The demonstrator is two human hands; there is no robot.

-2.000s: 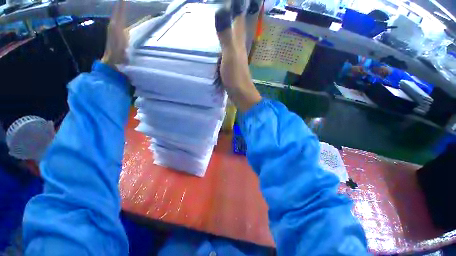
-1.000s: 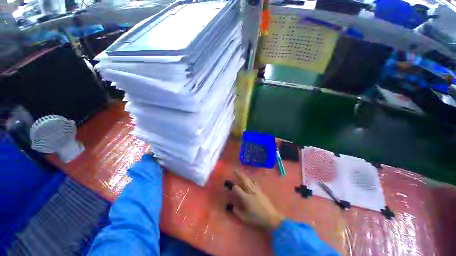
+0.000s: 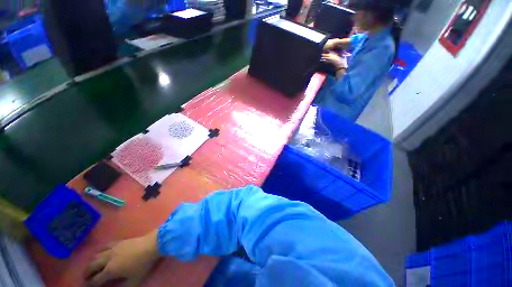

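My right hand [image 3: 124, 261] lies low on the orange-red bench mat [image 3: 193, 193], its fingers reaching to the lower left; I see nothing in it, and its fingertips are dim. Just beyond it sits a blue parts bin [image 3: 63, 220] with small dark pieces. A green-handled tool [image 3: 105, 197] and a dark pad [image 3: 102, 176] lie beside the bin. The dotted sheet [image 3: 163, 143] is taped down with black corners, and a thin tool [image 3: 165, 166] lies on it. Edges of the white sleeve stack [image 3: 12, 263] show at the lower left rim. My left hand is out of the picture.
A tall black tray stack [image 3: 288, 55] stands at the bench's far end. A person [image 3: 365, 67] in blue works beyond it. A blue crate [image 3: 342, 162] with clear plastic is beside the bench. The green conveyor [image 3: 140, 84] runs along the left. More blue crates [image 3: 466, 260] are lower right.
The view has swung right, bringing in the tray stack, person and crate. The white stack has slid almost out at the left. My left arm has left the picture; my right hand is lower left.
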